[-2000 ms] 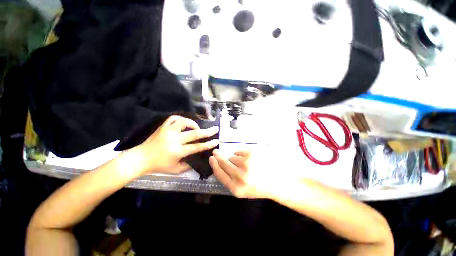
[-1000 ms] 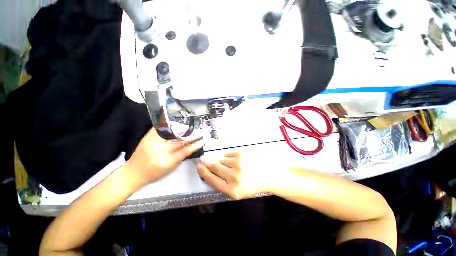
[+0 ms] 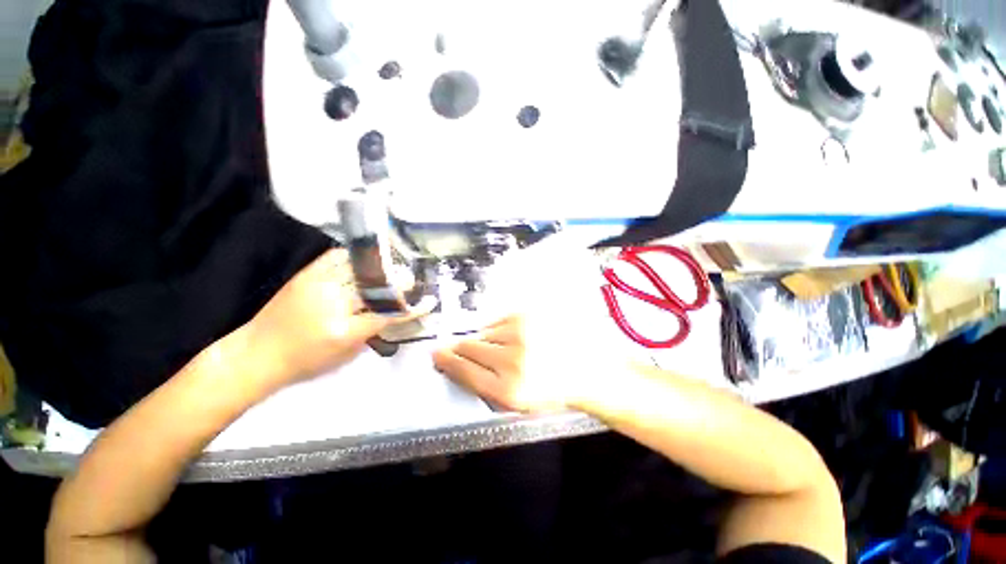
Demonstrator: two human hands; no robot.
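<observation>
The black fabric garment piece point(image 3: 143, 209) is heaped left of the white sewing machine head point(image 3: 496, 165). A small dark edge of it shows under my left fingers at the needle area point(image 3: 447, 289). My left hand point(image 3: 314, 320) presses on the cloth beside the curved metal guard point(image 3: 373, 248), which partly hides its fingertips. My right hand point(image 3: 491, 364) lies on the white bed just right of and below the needle area, fingers curled; whether it pinches any cloth cannot be told.
Red-handled scissors point(image 3: 659, 295) lie right of the needle. A clear plastic bag point(image 3: 800, 325) and a second pair of scissors point(image 3: 888, 295) lie farther right. A black strap point(image 3: 706, 132) hangs over the head. The table's ridged front edge point(image 3: 386, 449) runs below my hands.
The view has shifted. The dark cloth under my fingertips shows much less than two seconds ago. My left hand has drawn slightly left, widening the gap between my hands.
</observation>
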